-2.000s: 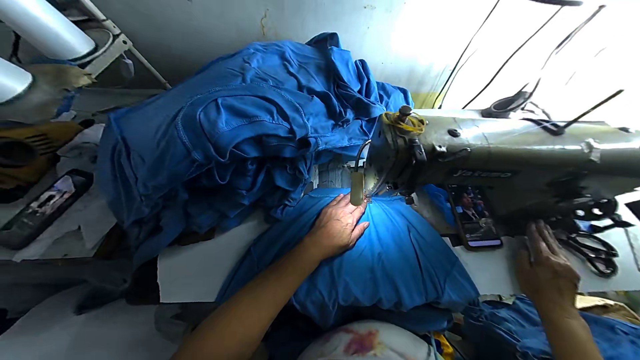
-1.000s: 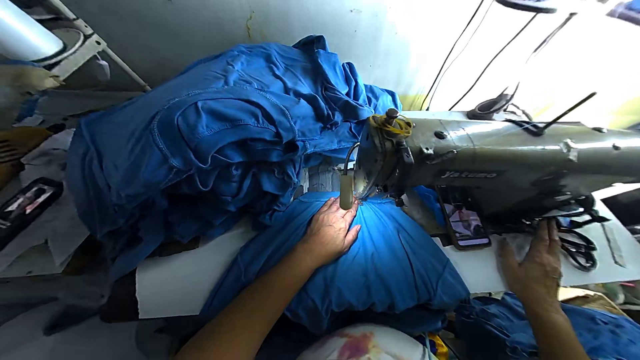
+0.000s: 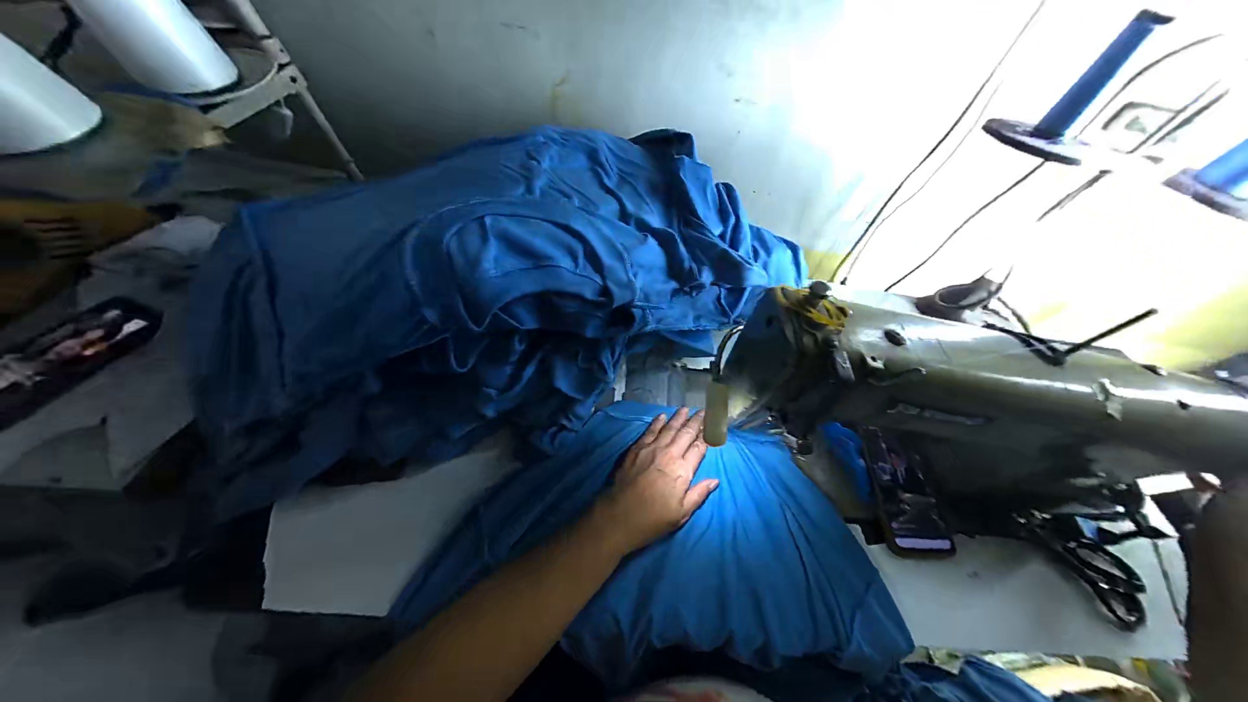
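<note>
My left hand (image 3: 663,478) lies flat on a blue knit fabric (image 3: 741,556) just left of the sewing machine's needle area, its fingers close together and holding nothing that shows. The fabric is gathered under the head of the industrial sewing machine (image 3: 975,380) and spreads toward my lap. My right hand (image 3: 1204,487) is at the far right edge by the machine's right end, dark and mostly cut off, so its fingers and any grip cannot be made out. A heap of blue garments (image 3: 468,273) lies behind and left of the needle.
Black-handled scissors (image 3: 1097,575) and a smartphone (image 3: 907,497) lie under the machine arm. Another phone-like device (image 3: 78,346) is at far left. White thread cones (image 3: 156,44) stand at upper left, a blue thread spool (image 3: 1097,78) at upper right. A wall rises behind the heap.
My right hand has moved from beside the scissors to the right, toward the machine's far end. My left hand stays on the fabric near the needle. The view has shifted a little.
</note>
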